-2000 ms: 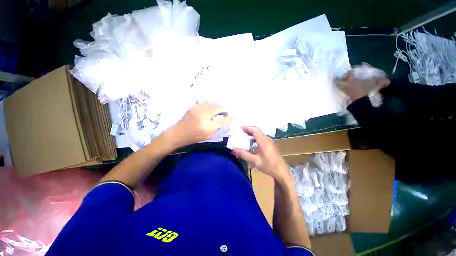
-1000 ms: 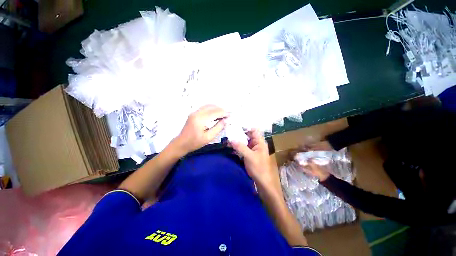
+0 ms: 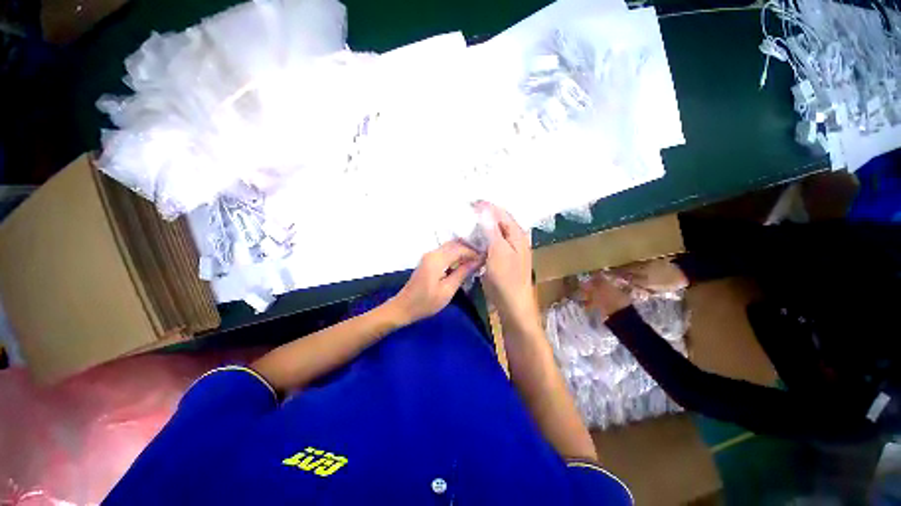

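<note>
My left hand [image 3: 435, 283] and my right hand [image 3: 508, 255] meet at the front edge of the white sheets [image 3: 395, 208]. Between their fingers is a bagged cable [image 3: 478, 235], a small shiny white bundle, partly hidden by the fingers. The exact grip of each finger is blurred. A heap of white cables [image 3: 242, 235] lies at the left of the sheets. A fan of empty poly bags [image 3: 222, 94] lies behind it. Shiny bagged cables [image 3: 568, 79] lie at the right of the sheets.
An open carton [image 3: 603, 247] with bagged goods [image 3: 617, 371] stands at the right; another person's hands [image 3: 605, 295] are in it. Cardboard dividers [image 3: 84, 272] stand at left above pink film [image 3: 119, 415]. More cables [image 3: 850, 79] lie far right on the green bench [image 3: 726, 109].
My hands have come closer together, and my right hand has moved up and away from my body with the bundle. The other person's hands have moved from the bench into the carton. The view has shifted.
</note>
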